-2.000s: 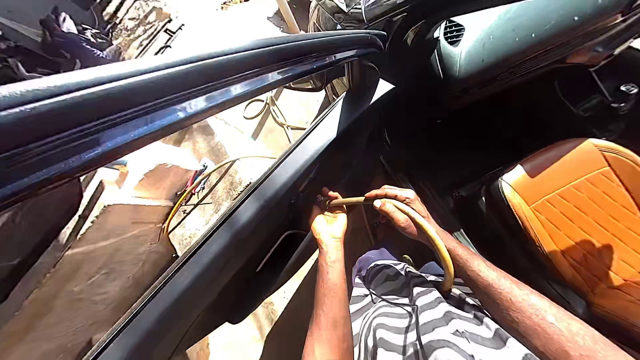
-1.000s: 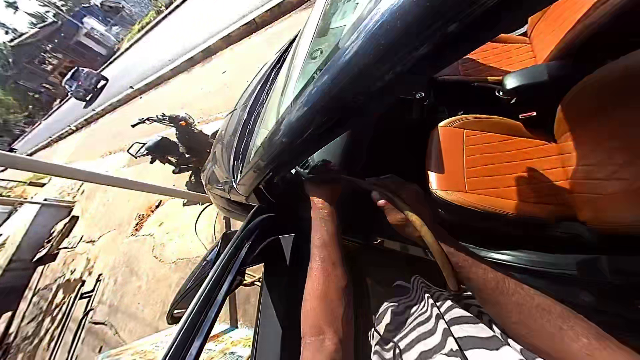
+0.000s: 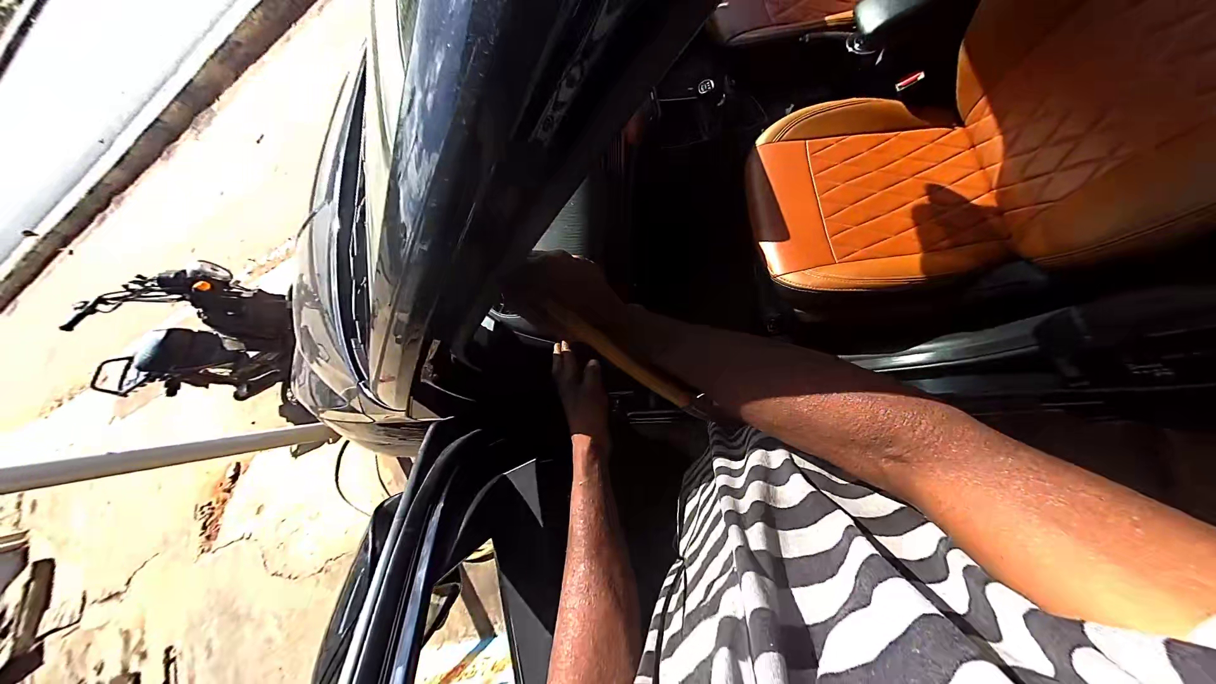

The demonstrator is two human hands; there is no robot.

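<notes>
My right hand (image 3: 565, 290) is in dark shadow by the inner edge of the dashboard, around the upper end of a tan hose (image 3: 627, 363). What that end touches is hidden. From there the hose slants down under my right forearm towards the striped cloth at my waist. Just below, my left hand (image 3: 581, 380) is raised in the door opening, fingers pointing up and slightly apart, holding nothing that I can see. The open car door (image 3: 418, 560) stands to its left.
An orange quilted seat (image 3: 893, 199) fills the upper right, above the door sill (image 3: 912, 356). The dark windscreen pillar (image 3: 494, 161) crosses above my hands. Outside are a motorcycle (image 3: 204, 332) and a pale pole (image 3: 171, 456).
My right hand has moved up and left along the hose to the dashboard's edge. My left hand, earlier at the hose's end, has let go and is lower. The view has turned towards the car's front.
</notes>
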